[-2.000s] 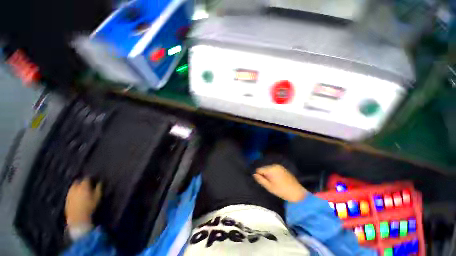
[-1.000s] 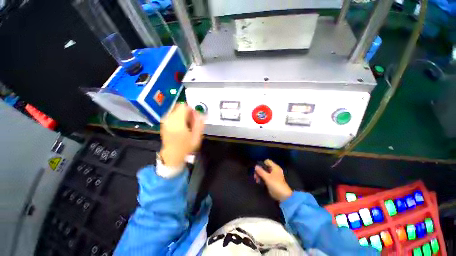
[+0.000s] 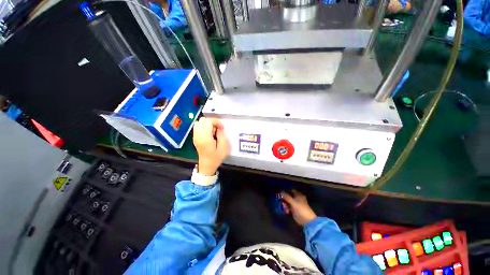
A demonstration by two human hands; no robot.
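The silver press stands in front of me, with its pale front panel [image 3: 295, 167]. My left hand [image 3: 209, 144] is at the left end of the panel, fingers curled, over the place of the left button, which is hidden. I cannot tell if it holds anything. My right hand [image 3: 298, 207] is low over my lap and holds a small dark unit [image 3: 280, 203] between the fingers. The green button [image 3: 366, 157] at the right end of the panel is untouched. The upper platen [image 3: 303, 38] sits close above the pale metal block [image 3: 298, 67].
A blue control box [image 3: 156, 107] with a clear cylinder is left of the press. A dark divided tray [image 3: 134, 207] with small units is at left. Red trays [image 3: 430, 234] with coloured squares are at lower right. An air hose [image 3: 441, 86] hangs at right. Blue-sleeved people are behind.
My left hand has gone from the dark tray up to the panel's left end. My right hand stays over my lap, now showing a dark unit. The view has shifted, showing more of the press.
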